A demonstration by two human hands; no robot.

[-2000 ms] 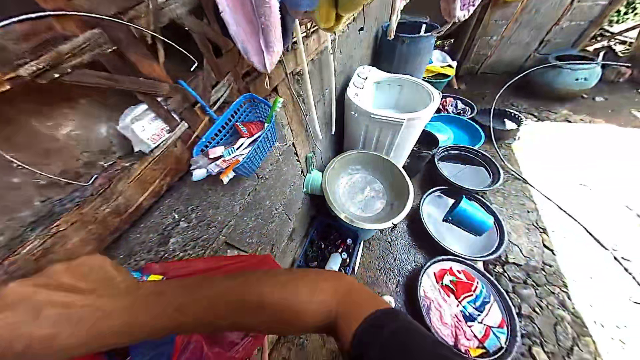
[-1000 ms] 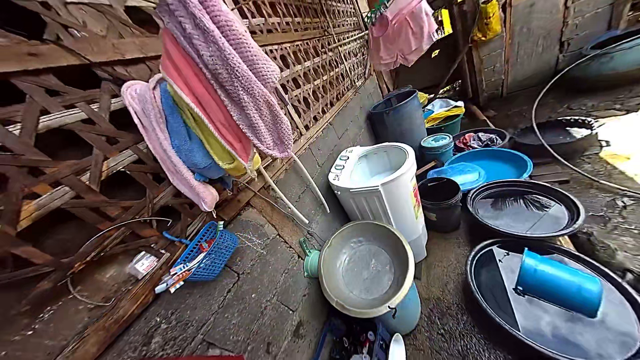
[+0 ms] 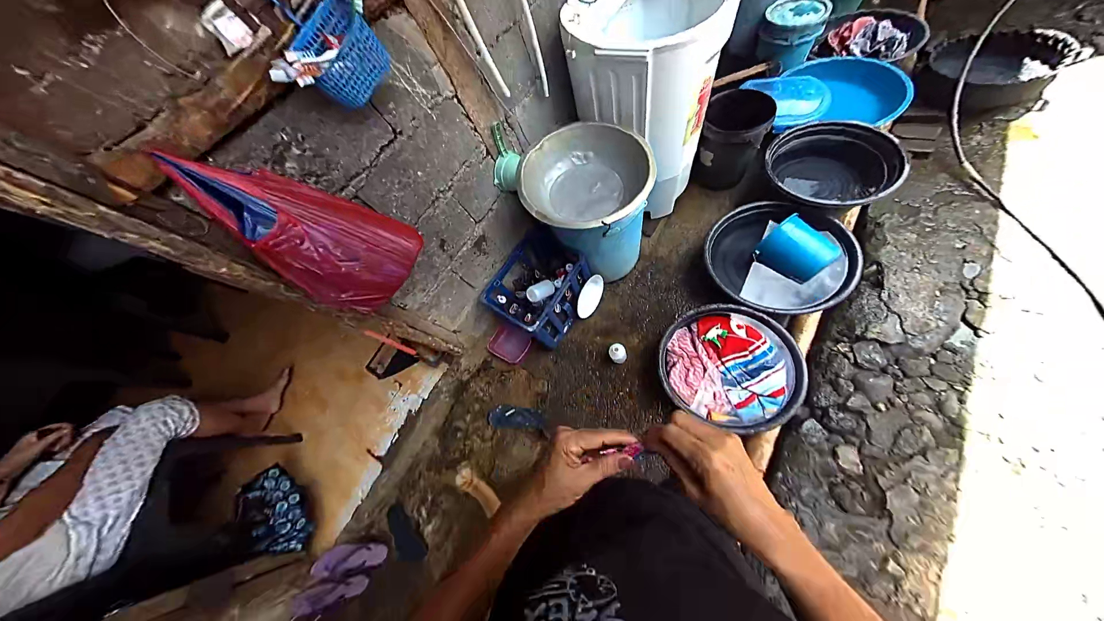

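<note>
My left hand [image 3: 580,470] and my right hand [image 3: 694,450] are close together in front of my dark shirt. Between their fingertips is a small pink and purple sachet or packet [image 3: 623,450], pinched from both sides; its exact kind is too small to tell. Just beyond my right hand stands a round black basin [image 3: 800,392] with red, white, blue and pink cloth [image 3: 749,366] in it. Past that, a second black basin [image 3: 720,259] holds a blue plastic dipper [image 3: 795,248]. A small white bottle or cap [image 3: 617,353] lies on the wet ground.
A blue crate of bottles [image 3: 552,332] sits beside a blue bucket [image 3: 617,246] topped by a grey basin [image 3: 642,164]. Behind stands a white washing machine [image 3: 621,86]. A red plastic bag [image 3: 345,233] hangs at the doorway. A person's legs [image 3: 241,414] show inside, at left.
The view has swung down, and both my hands are now in view with the small packet between them. Two seconds ago an arm stretched across the red bag.
</note>
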